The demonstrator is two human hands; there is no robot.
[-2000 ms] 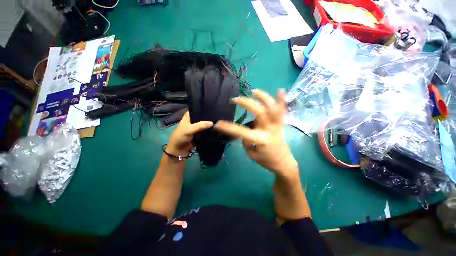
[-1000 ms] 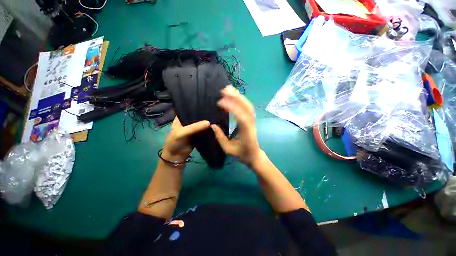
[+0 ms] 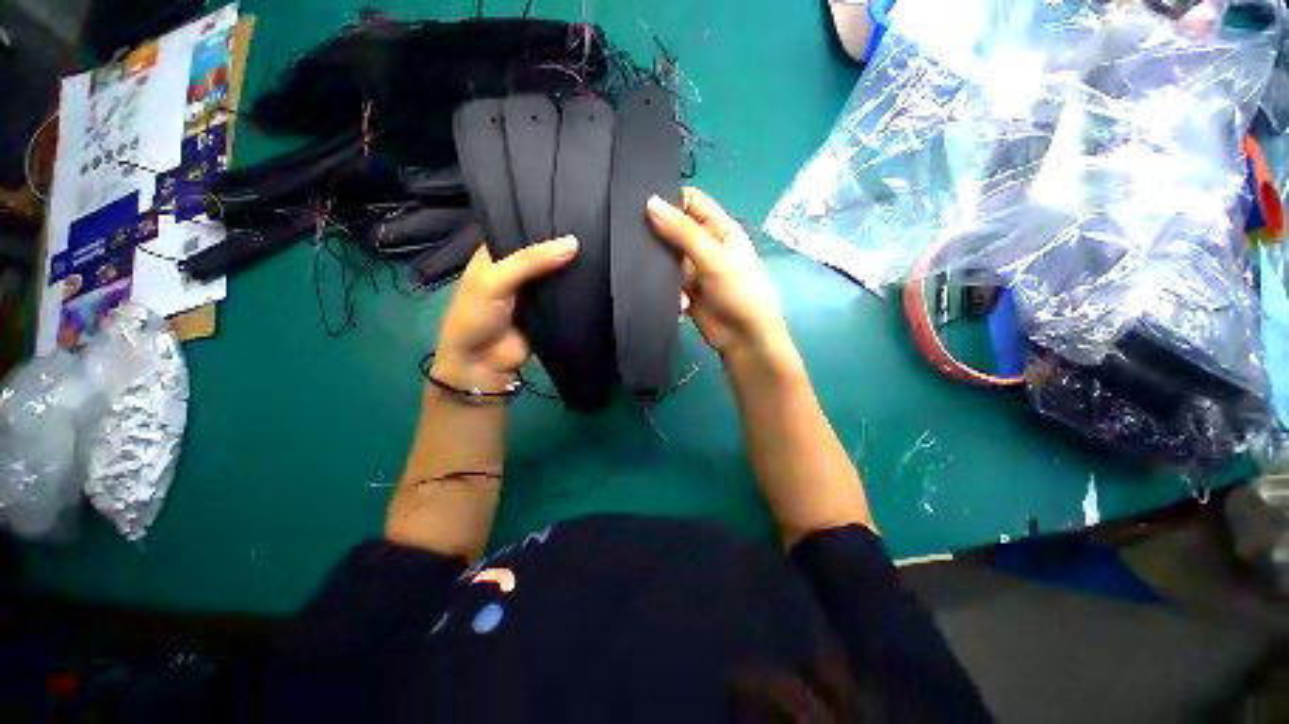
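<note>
Several matte black padded strips (image 3: 544,184) are fanned side by side, with rounded far ends that each show a small hole. My left hand (image 3: 502,304) grips the fanned strips from the left, thumb on top. My right hand (image 3: 714,269) holds one black strip (image 3: 646,241) at the right of the fan, thumb on its face; a narrow gap shows beside it. The fingers under the strips are hidden. Just beyond lies a black pile (image 3: 410,85) of strips with tangled cords, some reddish.
Printed sheets (image 3: 142,170) lie on the left, with bags of silvery-white pieces (image 3: 134,424) nearer me. On the right are crumpled clear bags (image 3: 1074,184) and a pink-red ring (image 3: 940,333). The green table's (image 3: 636,488) near edge curves below.
The strips are now fanned wider, and my right hand holds one at the right side. The view has shifted, so the pile and bags sit higher in the picture.
</note>
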